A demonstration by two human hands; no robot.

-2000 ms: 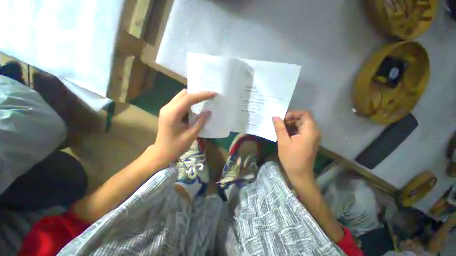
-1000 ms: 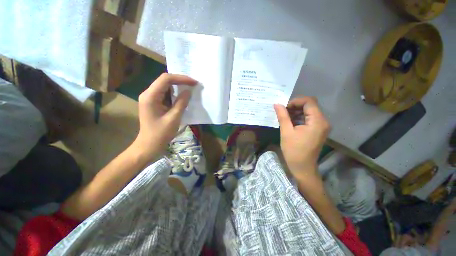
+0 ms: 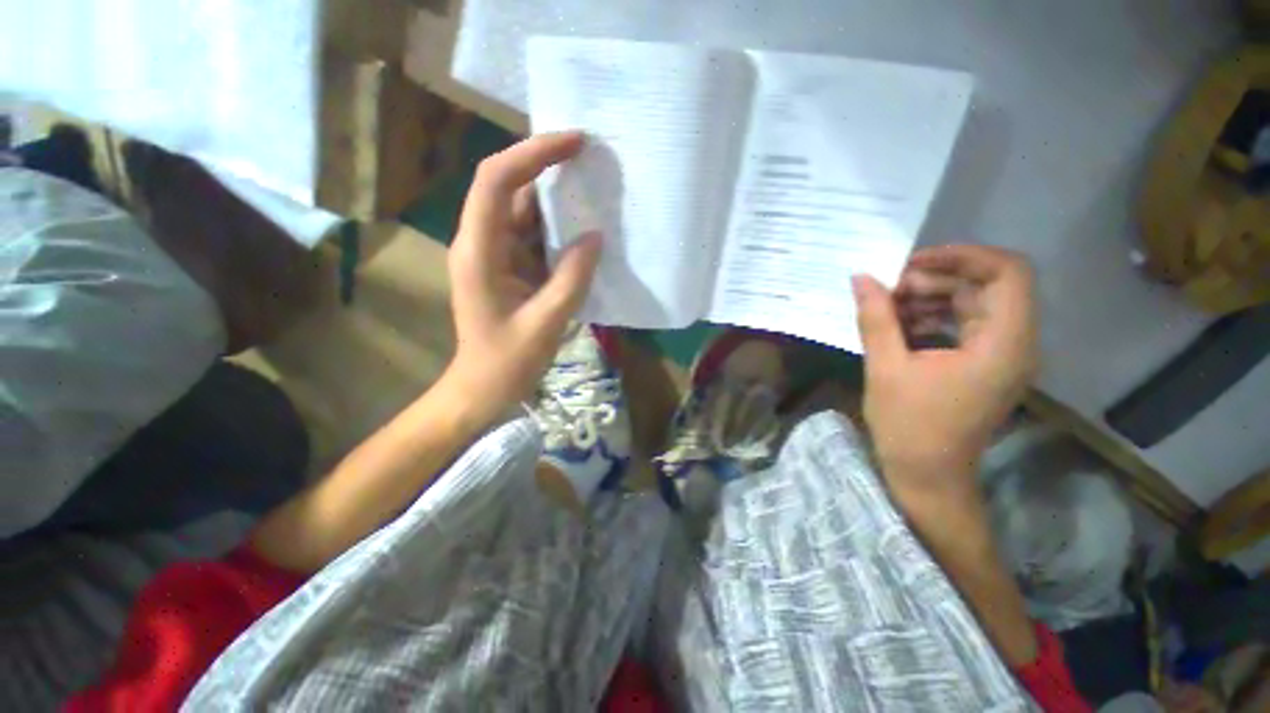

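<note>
A white instruction manual [image 3: 822, 181] lies open in the upper middle of the view, above my lap, with blurred lines of dark text on both pages. My left hand [image 3: 522, 265] holds its left page, thumb and a finger on the page face. My right hand [image 3: 947, 348] grips the lower right corner between thumb and curled fingers. The fingertips behind the page are hidden.
A white-covered bench [image 3: 1072, 153] reaches behind the manual to the right. On it are a yellow-brown round tray [image 3: 1177, 209], cut by the edge, and a black bar-shaped object [image 3: 1184, 383]. A second white-covered bench [image 3: 181, 84] is upper left. A person's pale clothing [image 3: 84, 334] shows at left.
The manual and both hands have moved up and to the right in the view. The manual looks larger and is spread wide open. The tray and black bar have shifted toward the right edge.
</note>
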